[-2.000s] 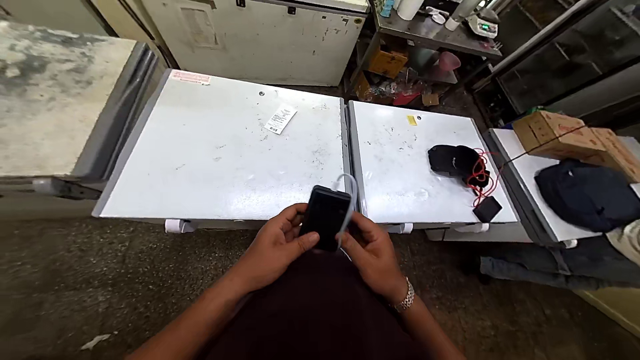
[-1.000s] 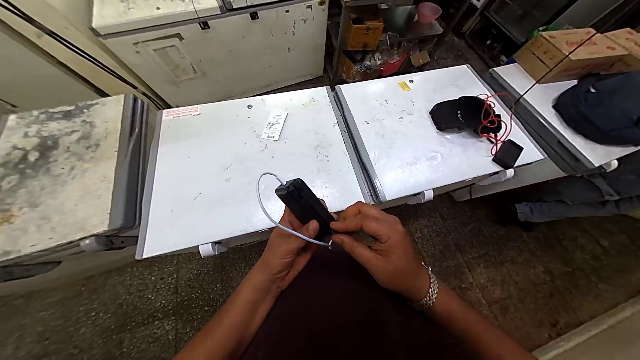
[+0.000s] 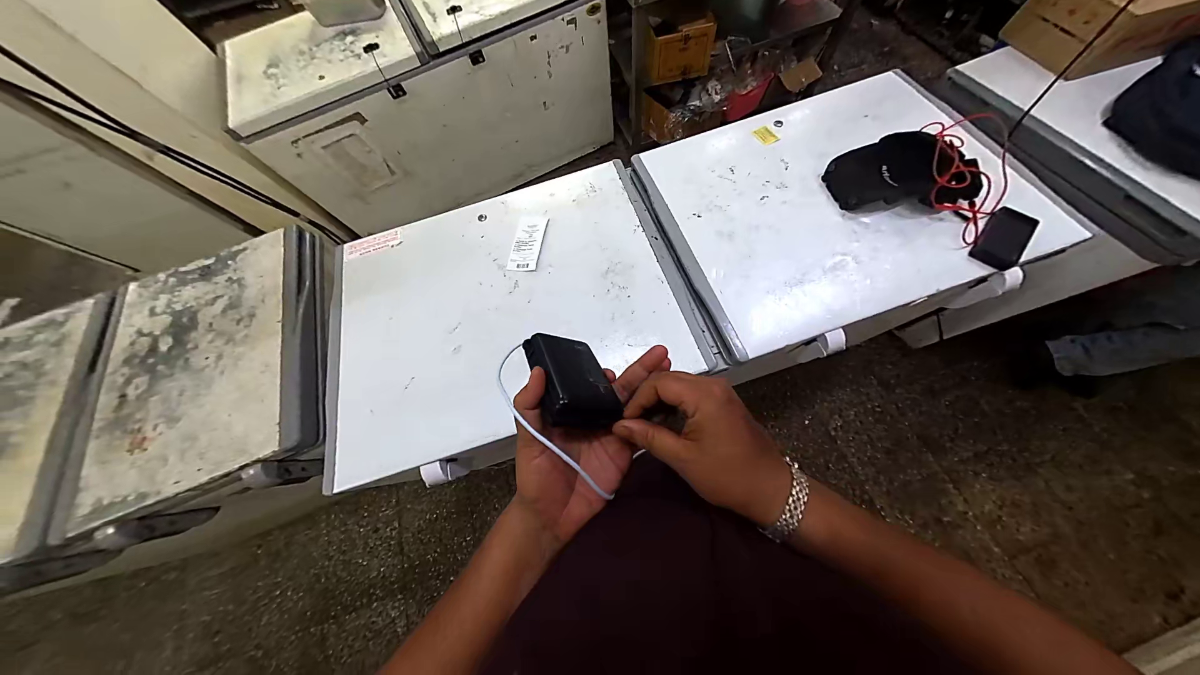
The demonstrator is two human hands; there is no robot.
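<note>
A black box-shaped device, perhaps a power bank (image 3: 574,382), rests in my left hand (image 3: 562,469), palm up, with the thumb along one side. A pale cable (image 3: 553,448) leaves its far end and loops down over the left palm; its other end is hidden near my fingers. My right hand (image 3: 698,436), with a metal bracelet (image 3: 789,500) at the wrist, pinches thumb and forefinger at the device's near right corner. Whether a cable end is between those fingertips cannot be told. Both hands are at the front edge of a white chest freezer lid (image 3: 422,347).
A paper slip (image 3: 527,244) lies on that lid. The adjoining lid (image 3: 750,253) holds a black cap (image 3: 881,172), a red cable (image 3: 958,169) and a black device (image 3: 1004,238). Cardboard boxes (image 3: 1078,37) and a dark bag (image 3: 1162,112) are at right. A person's jeans leg (image 3: 1125,354) shows below.
The device now lies flatter in my left hand. Two seconds ago both hands were around it; my right hand has since moved to its near end. The view has shifted.
</note>
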